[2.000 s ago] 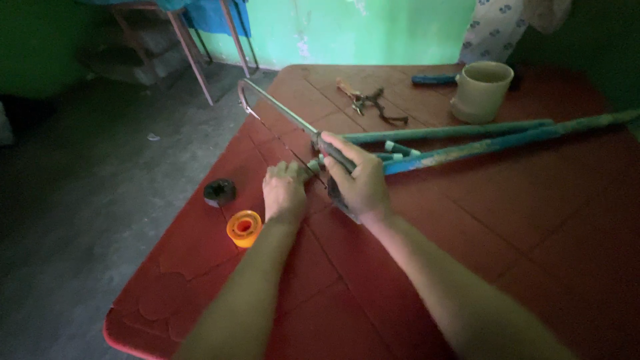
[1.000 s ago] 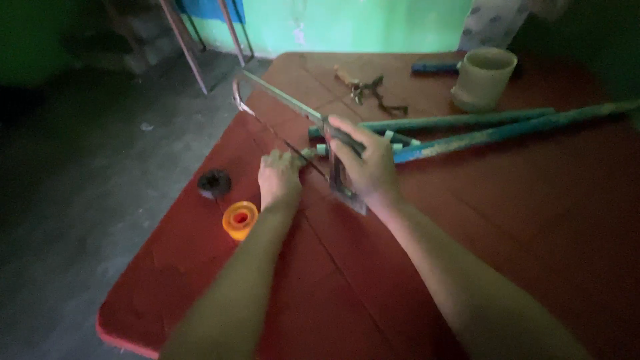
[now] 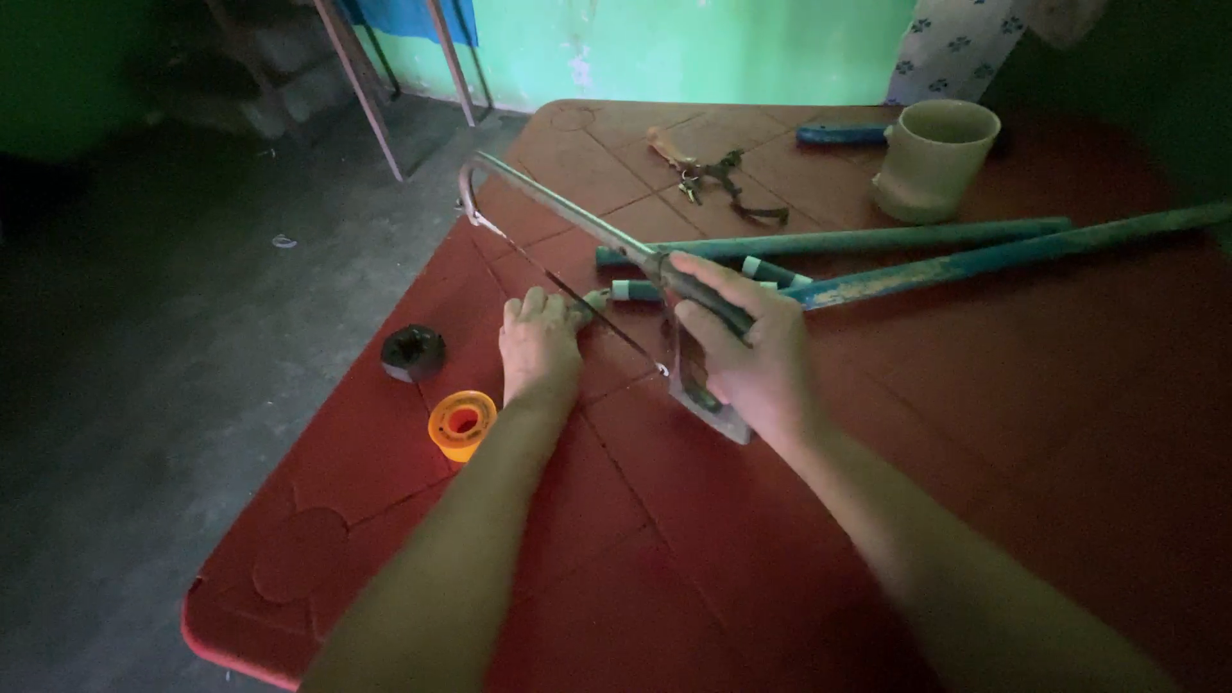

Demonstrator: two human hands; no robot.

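My right hand point(image 3: 760, 351) grips the handle of a hacksaw point(image 3: 568, 214), whose frame slants up to the far left. The saw's thin blade passes just right of my left hand point(image 3: 541, 346), over a small light-green pipe piece point(image 3: 589, 306). My left hand closes on that piece against the red table point(image 3: 635, 481); its fingertips are partly hidden. Short dark pipe pieces with pale ends point(image 3: 635, 290) lie beyond the saw, one partly behind the saw and right hand. A green pipe point(image 3: 837, 242) and a longer, scuffed blue pipe point(image 3: 962, 260) extend to the right.
Left of my left hand are a black tape roll point(image 3: 413, 353) and an orange tape spool point(image 3: 462, 425), near the table's left edge. Farther back lie keys with a dark strap point(image 3: 717, 178), a blue-handled object point(image 3: 840, 135) and a plastic mug point(image 3: 936, 159).
My left hand stays on the small pipe piece and my right hand keeps hold of the hacksaw. Compared with the oldest frame, the saw's position over the piece has shifted slightly.
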